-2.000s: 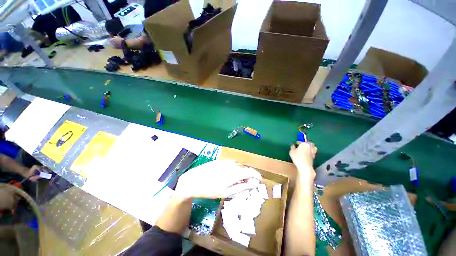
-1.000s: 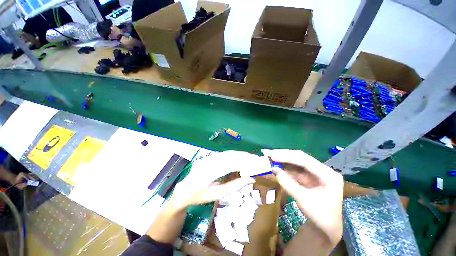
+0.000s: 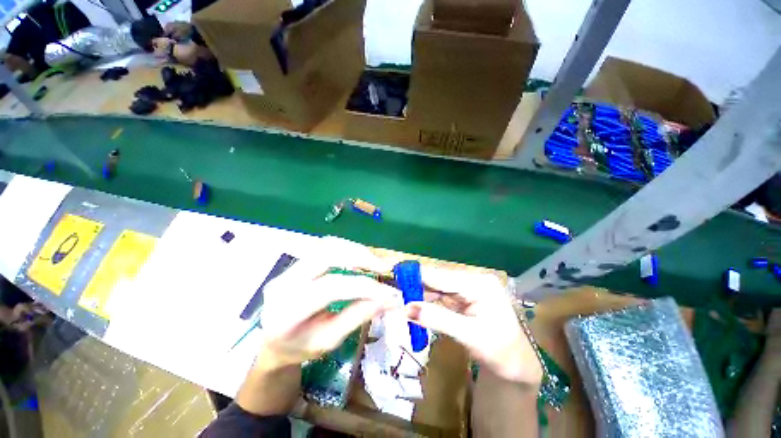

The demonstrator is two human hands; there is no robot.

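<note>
A blue battery pack (image 3: 411,291) stands upright between my two hands, above the open carton tray (image 3: 447,389). My left hand (image 3: 321,308) touches it from the left with thumb and fingertips. My right hand (image 3: 475,321) grips it from the right with thumb and fingers. Thin dark wires hang below the pack over the white pads (image 3: 385,389) in the tray. Whether a pad is on the pack is hidden.
The green conveyor (image 3: 445,192) carries several spaced packs behind my hands. A white metal post (image 3: 651,201) rises at the right. A bubble-wrap packet (image 3: 638,368) lies right of the tray. Green panels (image 3: 325,376) lie beside the tray. Large cartons (image 3: 467,81) stand across the belt.
My right hand has come back from the belt with a battery pack, and both hands now hold it over the tray. The pack has turned upright. Belt packs and surroundings have shifted left in view.
</note>
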